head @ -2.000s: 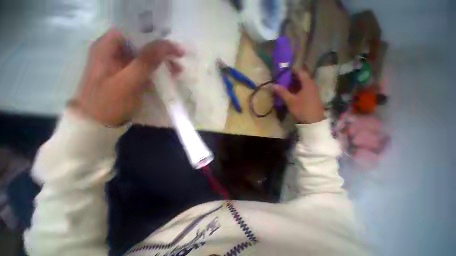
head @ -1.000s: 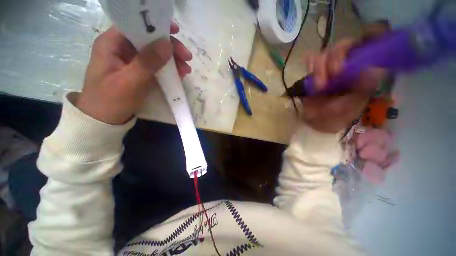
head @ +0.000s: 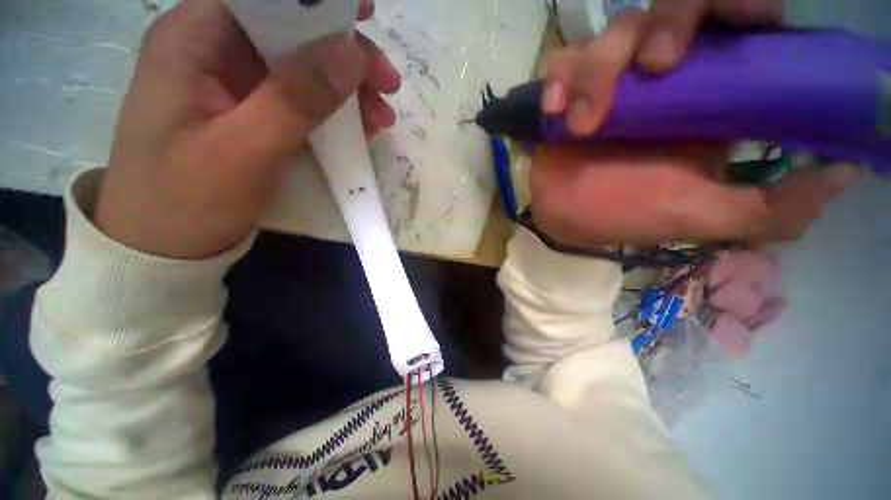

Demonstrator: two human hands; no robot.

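Note:
My left hand grips a white curved neck fan housing near its wide end, which runs out of the top of the picture. Its narrow end points down toward my lap, with thin red and dark lead wires trailing out. Two tiny dark holes show on its middle. My right hand is wrapped around a purple electric screwdriver. Its black nose and thin bit point left toward the housing, a short gap away from it. The screwdriver's rear end is cut off by the right edge.
Blue-handled nippers lie on the bench, mostly hidden behind the screwdriver and my right hand. Part of a white tape roll shows at the top. Pink parts and small blue parts are piled at the right, with dark cords.
My right hand first took hold of the screwdriver on the bench, then lifted it and swung its nose left toward the housing. The housing's narrow end has moved slightly right and down.

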